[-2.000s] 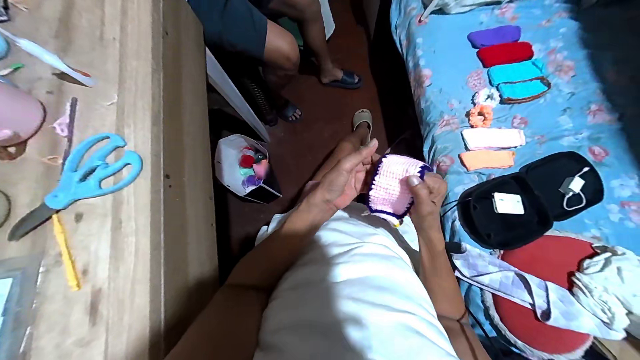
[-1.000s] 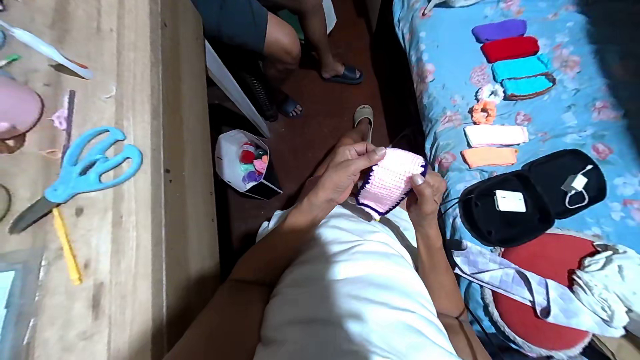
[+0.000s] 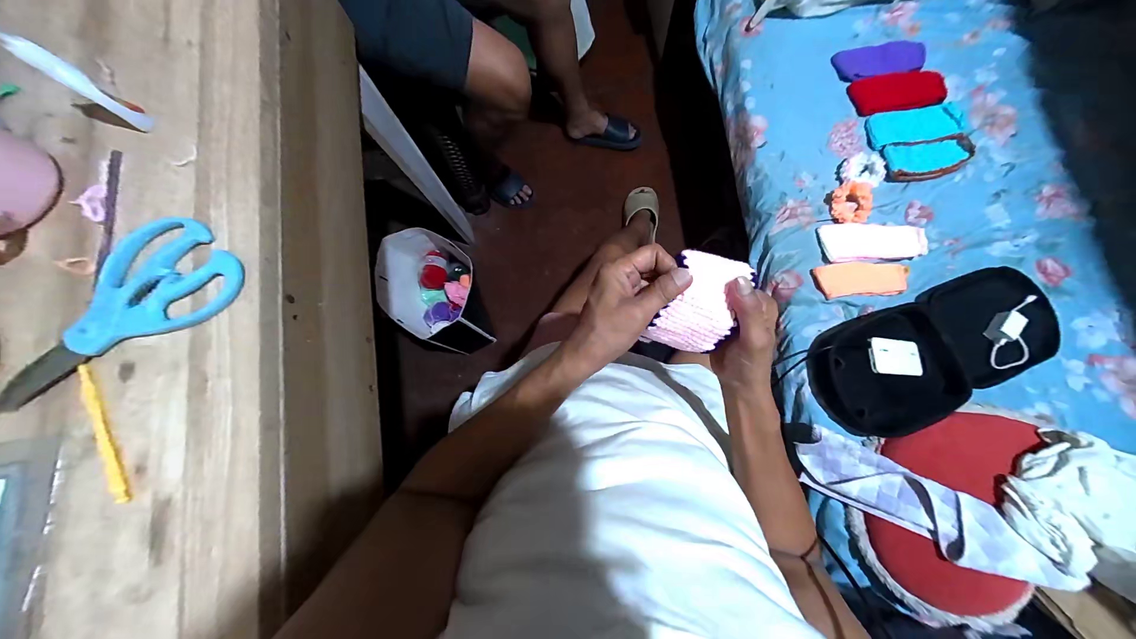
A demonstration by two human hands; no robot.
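A light pink crocheted piece [image 3: 701, 306] with a dark purple edging is held above my lap. My left hand [image 3: 626, 297] pinches its left edge between thumb and fingers. Its right edge is gripped by my right hand [image 3: 750, 324], whose thumb lies on the pink face. The fingers behind the piece are hidden. To the left, blue-handled scissors [image 3: 155, 288] lie on a wooden table [image 3: 222, 426], beside a yellow crochet hook or similar thin tool [image 3: 104, 435].
A white bin [image 3: 399, 275] with yarn balls stands on the floor. On the floral bedspread [image 3: 799, 89] at right lie folded crocheted pieces [image 3: 879, 60], scrunchies [image 3: 852, 202], an open black case [image 3: 887, 368] and a red cushion [image 3: 950, 532]. Another person's legs [image 3: 497, 67] are ahead.
Both hands have shifted the pink piece and turned it. Two seconds ago my left hand was beside it with fingers extended; now it pinches the left edge.
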